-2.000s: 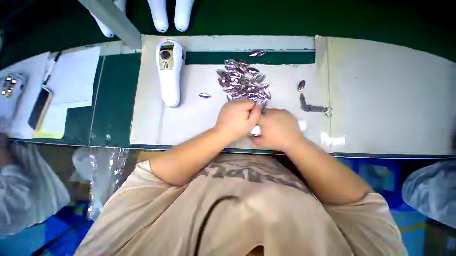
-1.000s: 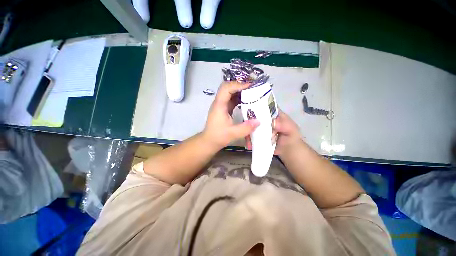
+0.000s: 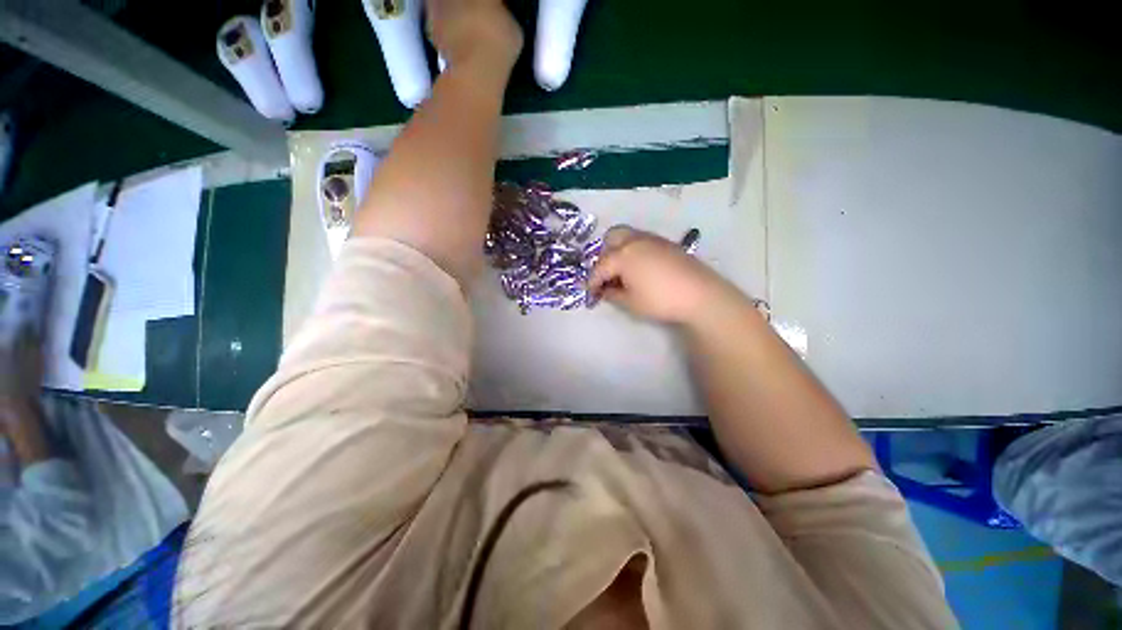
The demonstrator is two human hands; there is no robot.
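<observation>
A pile of shiny pink-purple oval pieces [image 3: 541,252] lies in front of me. My right hand [image 3: 640,277] is at the pile's right edge, its fingertips bent down and touching it; whether a piece is pinched there cannot be told. My left arm reaches far forward over the green belt. My left hand [image 3: 477,27] is at the top edge, its fingers cut off, so its grip is hidden. A white handset [image 3: 338,187] with a gold panel lies left of my arm, partly covered by it.
Several white handsets lie on the belt, one [image 3: 397,49] left of my hand and one [image 3: 557,43] right of it. A lone oval piece [image 3: 690,240] is beside my right hand. A grey bar crosses upper left. Paper [image 3: 160,246] and a dark phone-like rectangle [image 3: 92,320] lie left. A person's sleeve shows at each side.
The handset that both hands held near my body is no longer there. My left hand has moved forward to the belt. My right hand has moved to the pile. The view has shifted.
</observation>
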